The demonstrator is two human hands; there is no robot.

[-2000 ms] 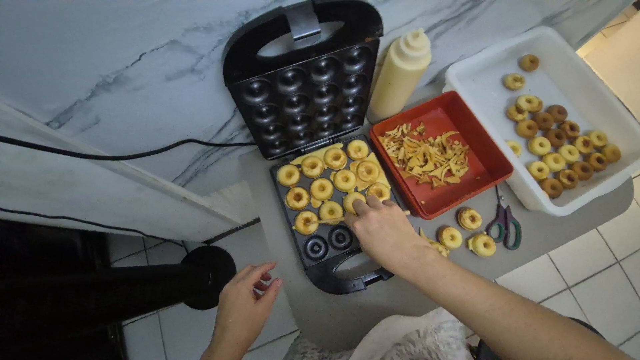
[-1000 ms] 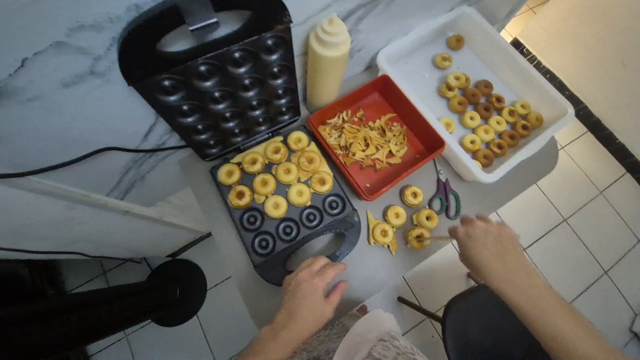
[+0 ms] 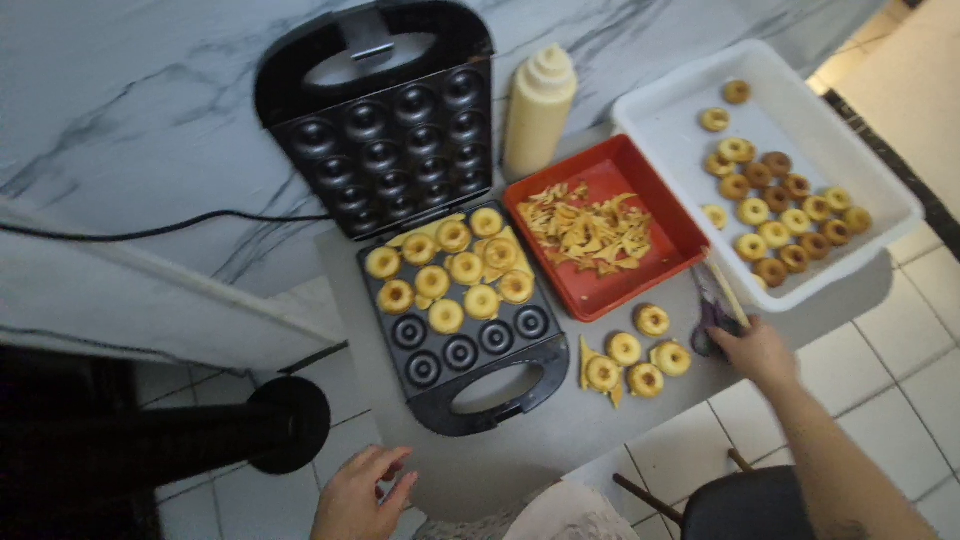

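Note:
My right hand (image 3: 756,351) grips a thin light stick (image 3: 726,289) whose far end reaches the red tray's corner. Purple-handled scissors (image 3: 705,326) lie beside and partly beneath that hand. Fingers apart and holding nothing, my left hand (image 3: 367,491) hovers near the table's front edge, below the mini donut maker (image 3: 487,405). The maker stands open, with small donuts (image 3: 432,282) and thin overflow dough in its upper rows and several bare cavities at the front. Several more donuts (image 3: 624,349) lie on the table between the maker and my right hand, one with a ragged dough edge.
A red tray (image 3: 679,262) holds dough trimmings (image 3: 592,229); a white tub (image 3: 896,217) at right holds pale and browned donuts. A squeeze bottle of batter (image 3: 537,112) stands behind. A black cord (image 3: 187,225) runs left. A dark stool (image 3: 742,506) and a black round-ended object (image 3: 289,425) are below.
My right hand has moved from the donut maker to the scissors at right. More cavities are bare than two seconds ago. My left hand has drawn away from the maker's front handle.

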